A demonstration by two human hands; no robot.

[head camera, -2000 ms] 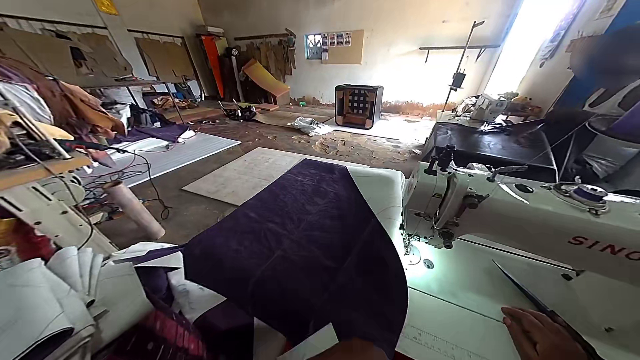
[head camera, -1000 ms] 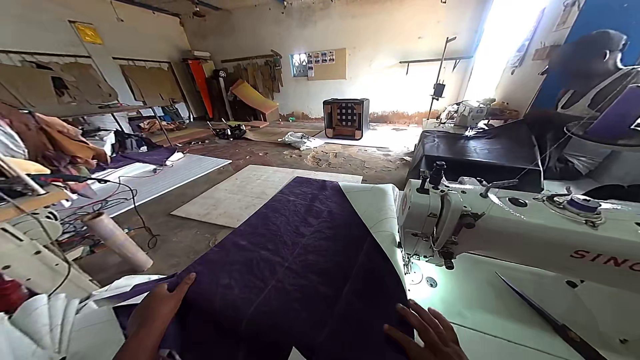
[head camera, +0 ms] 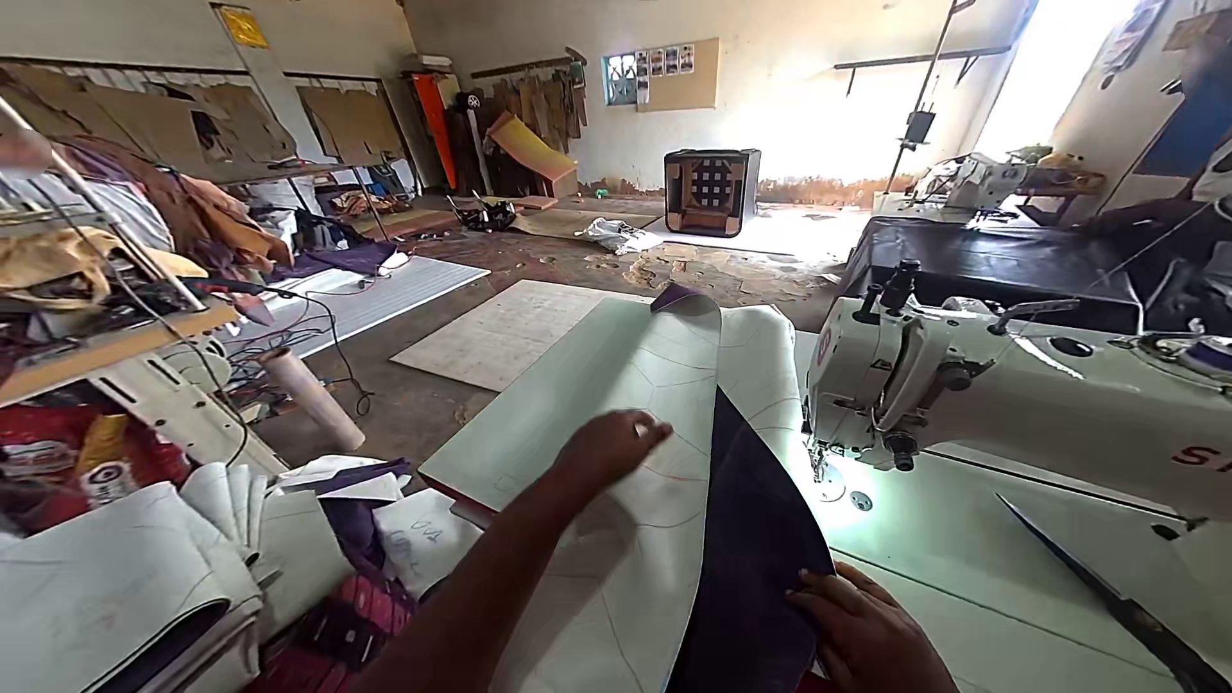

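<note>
A large piece of dark purple sheet material (head camera: 756,539) with a pale, line-marked backing (head camera: 664,452) lies folded over itself on the sewing table. Above the pale backing is my left hand (head camera: 616,445), its fingers bent together; whether they pinch anything cannot be told. My right hand (head camera: 861,621) rests on the purple side at its right edge, fingers spread, thumb hidden. Just beyond stands a white Singer sewing machine (head camera: 1011,385), its needle area lit, to the right of the material. Large scissors (head camera: 1107,587) lie on the table at right.
Folded pale-backed pieces (head camera: 106,577) are heaped at lower left. A cardboard tube (head camera: 313,399) leans near tangled cables. A flat board (head camera: 510,327) lies beyond the table. Further off are a black-framed seat base (head camera: 712,192) and a black-covered table (head camera: 991,260), with a person partly visible at right.
The left part of the purple material has been folded over to the right, showing its pale backing. My left hand has moved from its left edge to above the fold. My right hand stays near the right edge.
</note>
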